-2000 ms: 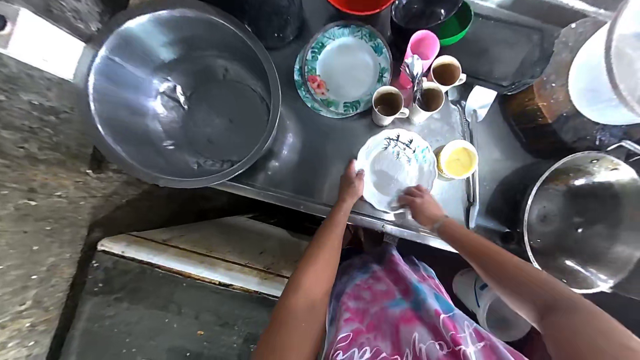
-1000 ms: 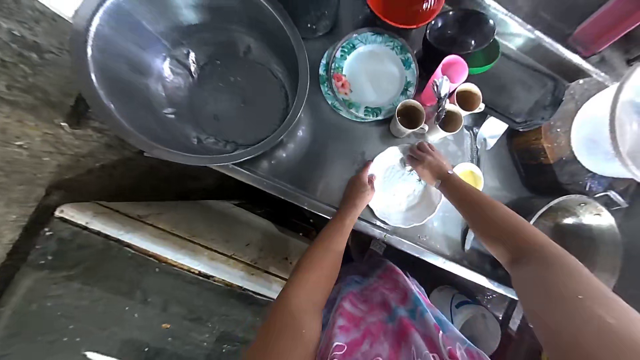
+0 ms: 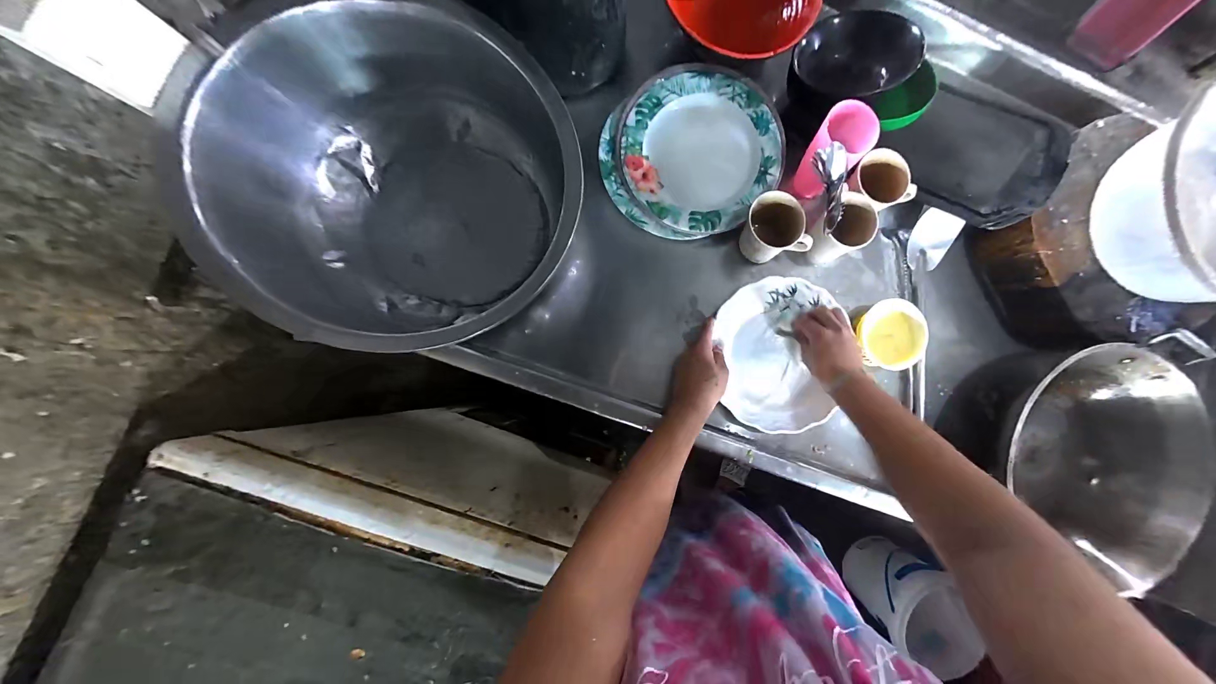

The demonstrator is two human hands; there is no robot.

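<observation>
A white plate with a wavy rim and a dark leaf pattern [image 3: 768, 375] lies near the front edge of the metal counter. My left hand [image 3: 701, 372] grips its left rim. My right hand [image 3: 825, 342] is over the plate's upper right part, fingers bent down on its surface; whether they hold a cloth or sponge is hidden. Just right of that hand stands a tub of yellow paste [image 3: 893, 335]. Behind the plate are cream mugs with brown contents [image 3: 774, 226], a pink cup [image 3: 848, 133] with spoons, and stacked plates with green leaf borders [image 3: 705, 152].
A large metal basin [image 3: 456, 209] sits at the left. Red [image 3: 746, 27], black [image 3: 860, 52] and green [image 3: 902, 100] bowls are at the back. A large metal pot [image 3: 1111, 456] and a white bucket [image 3: 1154, 209] stand at the right. A white scraper [image 3: 934, 236] lies near the mugs.
My right hand has moved across the plate, from its lower right two seconds ago to its upper right. My left hand stays at the left rim.
</observation>
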